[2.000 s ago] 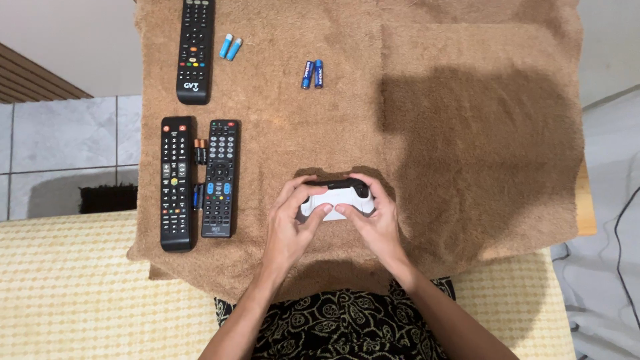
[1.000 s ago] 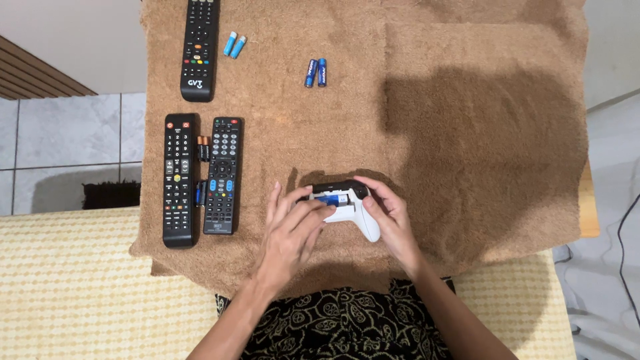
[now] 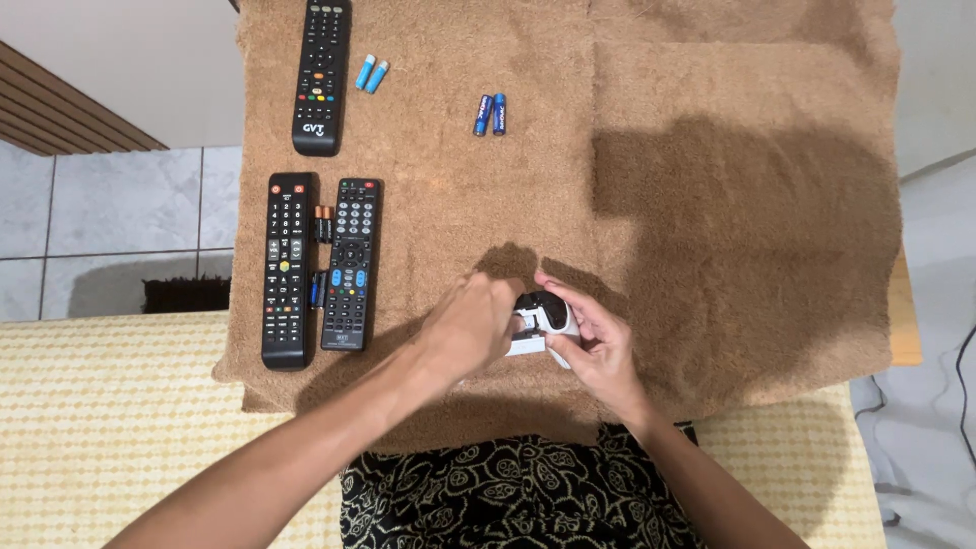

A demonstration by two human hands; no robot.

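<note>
A white game controller (image 3: pixel 564 320) with a black top part is held above the brown towel, its battery compartment uncovered. My right hand (image 3: pixel 598 343) grips its right side, thumb below and fingers above. Over the left side of the controller lies my left hand (image 3: pixel 476 320), its fingertips at the compartment; whether they pinch a battery is hidden. Beyond the hands, two dark blue batteries (image 3: pixel 489 115) lie side by side.
At the left lie three black remote controls: one at the top (image 3: pixel 320 99), one below it (image 3: pixel 286 335), and a narrower one (image 3: pixel 353 305). Two light blue batteries (image 3: pixel 371 74) lie by the top remote. More batteries (image 3: pixel 324 224) sit between the lower two. The brown towel (image 3: pixel 724 305) covers the surface.
The controller's back was covered two seconds ago; one second ago its compartment showed a blue battery. My left hand has since turned and closed in over the controller's left side.
</note>
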